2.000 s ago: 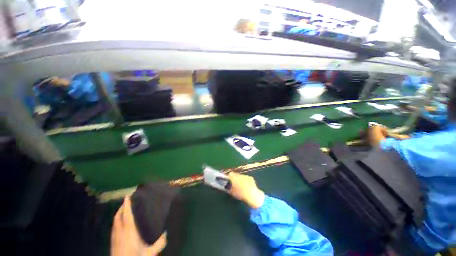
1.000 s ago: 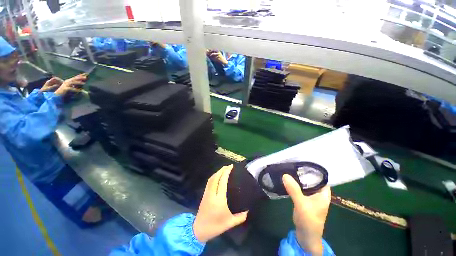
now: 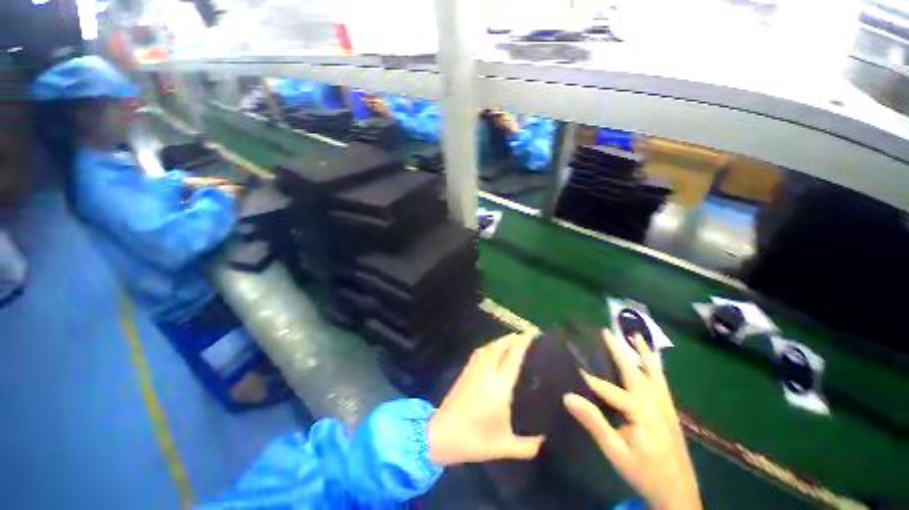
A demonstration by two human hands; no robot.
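Note:
A black sleeve point(image 3: 553, 383) is held upright over the bench, its end bent. My left hand point(image 3: 486, 403) grips it from the left side. My right hand point(image 3: 638, 423) lies at its right side with fingers spread; the fingers overlap the sleeve, and I cannot tell if they grip it. The bagged cable is not visible in my right hand. Another bagged cable point(image 3: 638, 324) lies on the belt just behind my right fingertips.
The green belt point(image 3: 558, 261) runs beyond the bench, with more bagged cables point(image 3: 799, 371) at right. Tall stacks of black sleeves point(image 3: 404, 274) stand left of my hands. A person in blue point(image 3: 150, 214) works at far left. A pale post point(image 3: 458, 120) rises behind the stacks.
The bagged cable that was in my right hand no longer shows, and that hand is now at the sleeve. The view has turned slightly left. My left hand still holds the sleeve.

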